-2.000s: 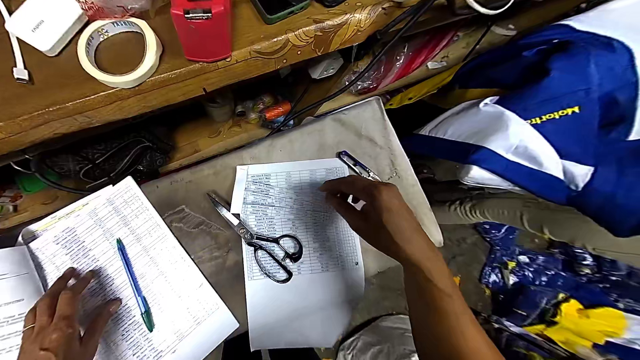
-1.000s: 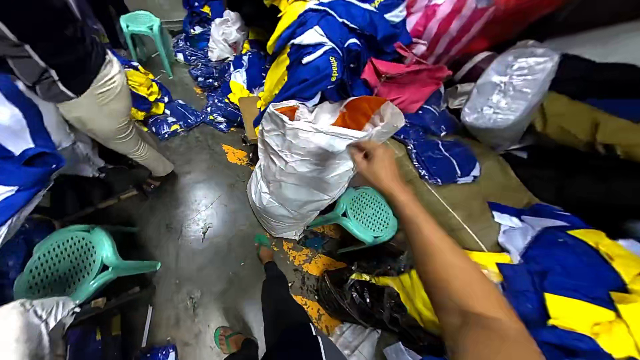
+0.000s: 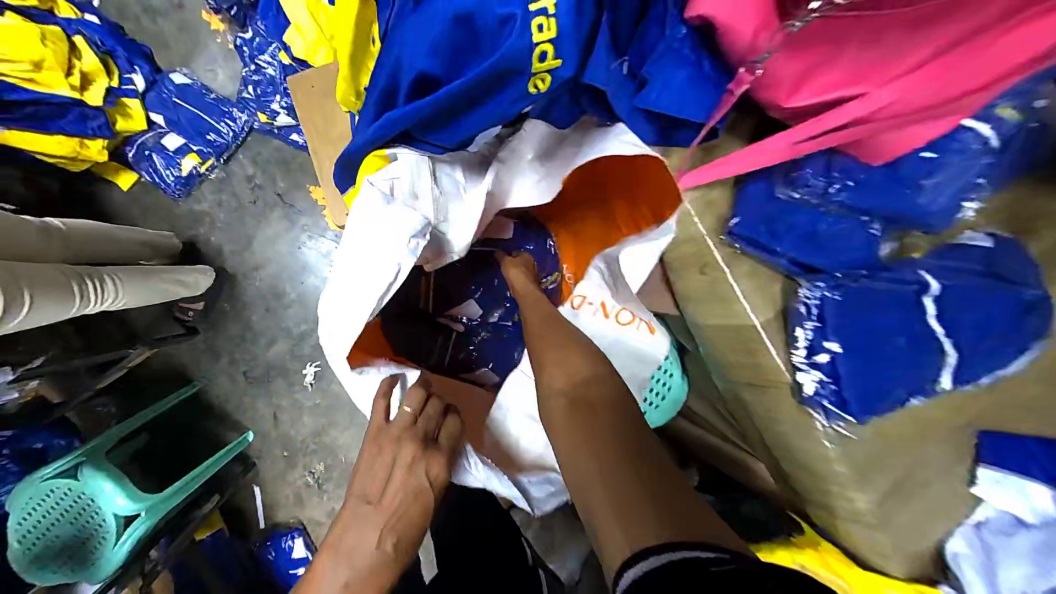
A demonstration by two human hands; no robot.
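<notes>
A large white woven sack [image 3: 363, 239] with an orange inside stands upright, its mouth wide apart. Dark blue garments in clear plastic wrap [image 3: 487, 338] lie within it. My right hand [image 3: 518, 271] reaches down into the sack at these packets; its fingertips are partly hidden, so a grip cannot be made out. My left hand [image 3: 417, 425], with a ring on one finger, rests on the near rim of the sack, fingers bent over the edge; whether it pinches the material is unclear.
A green plastic stool [image 3: 664, 388] touches the sack's right side, and a green plastic chair [image 3: 124, 495] is at lower left. Blue garments [image 3: 462, 74] and a pink bag [image 3: 874, 82] lie beyond. Wrapped blue packets [image 3: 899, 322] lie right. A person's trousered legs [image 3: 99, 268] are left.
The view has swung from the desk with papers and scissors to the floor and come closer to the sack. My right hand has moved from the sack's rim into it; my left hand now shows at the rim.
</notes>
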